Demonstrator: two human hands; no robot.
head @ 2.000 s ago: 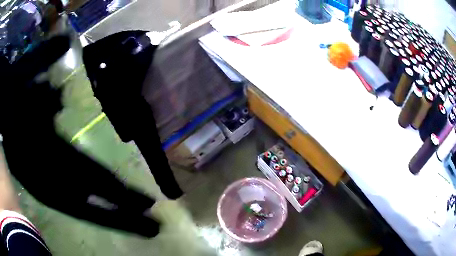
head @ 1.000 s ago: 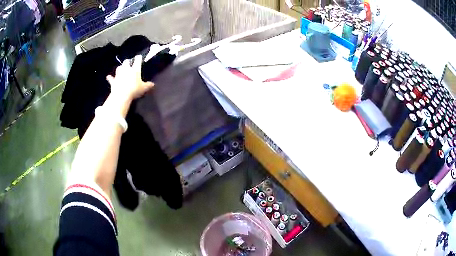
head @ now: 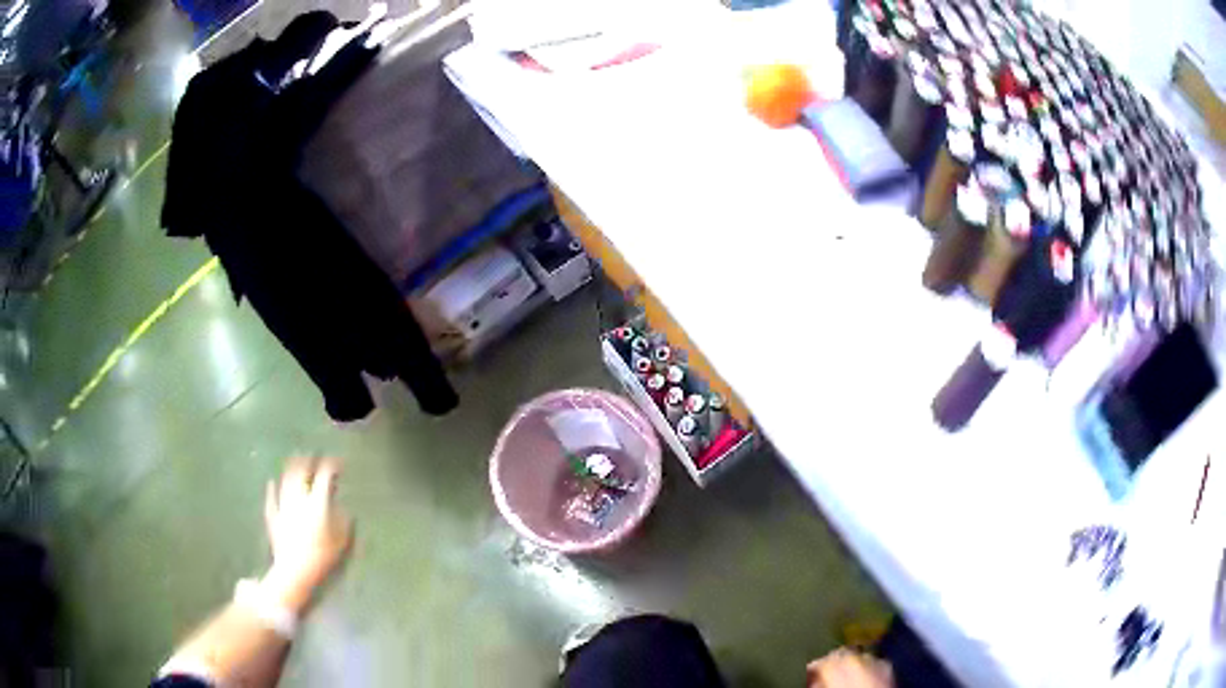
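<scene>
Black garments (head: 256, 175) hang over the corner of a grey cloth-sided bin (head: 403, 161) at upper left, their sleeves hanging down near the floor. My left hand (head: 309, 524) is at lower left over the green floor, below and apart from the garments, with fingers apart and nothing in it. My right hand (head: 850, 669) is at the bottom edge beside the table, cut off by the picture's edge; its fingers and anything in them cannot be made out.
Pink wastebasket (head: 576, 470) and box of thread cones (head: 679, 403) stand on the floor. The white worktable (head: 726, 269) bears massed thread cones (head: 1049, 148), an orange ball (head: 777, 94), a phone on a stand (head: 1156, 397) and small dark pieces (head: 1136, 638). My dark-clothed knee (head: 643, 656) shows below.
My left hand has left the black garments and moved down and towards me. The garments stay on the bin. The view has shifted, and my right hand now shows at the bottom edge.
</scene>
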